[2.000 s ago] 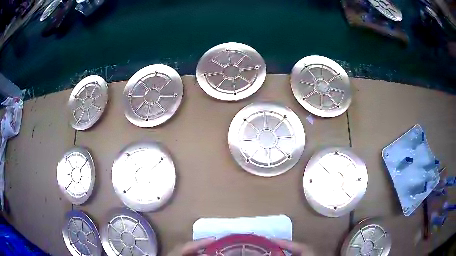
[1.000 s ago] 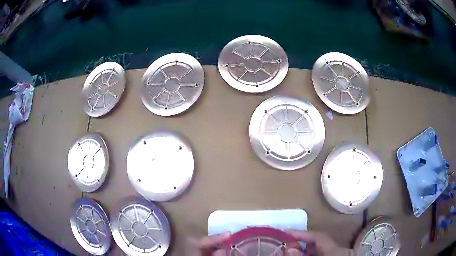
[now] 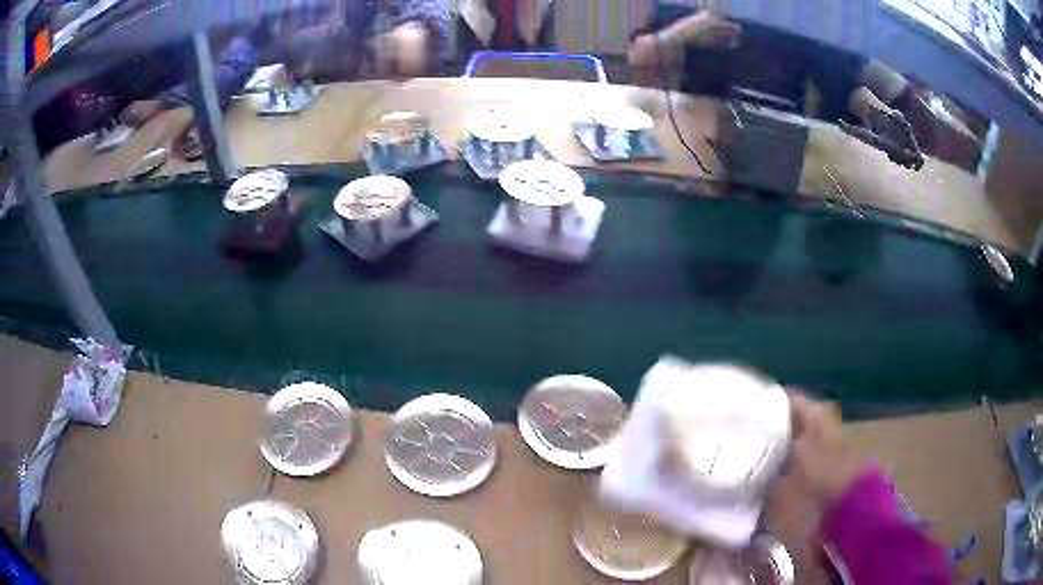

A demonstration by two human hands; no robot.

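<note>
My right hand (image 3: pixel 810 451), blurred and in a pink sleeve, grips the right side of a white plate (image 3: pixel 646 463) that bears a pale round disc (image 3: pixel 732 429). Plate and disc are blurred and tilted, above the bench near the belt's edge. They partly cover a ribbed disc (image 3: pixel 629 539) and another disc (image 3: pixel 743 565) on the bench. My left hand is not in view. More ribbed discs lie on the bench, among them one at centre (image 3: pixel 572 421) and one left of it (image 3: pixel 440 445).
A dark green belt (image 3: pixel 377 309) crosses beyond the bench. It carries discs on pegged plates, one on a white plate (image 3: pixel 547 234). People's arms and hands show at the far bench (image 3: pixel 332 126). Grey uprights (image 3: pixel 63 251) stand left. A crumpled white cloth (image 3: pixel 89 389) lies left.
The view has tilted up, showing the belt and far bench. Both hands were at the bottom edge with a reddish-rimmed disc over a white plate; now my right hand holds a plate with a disc raised at right.
</note>
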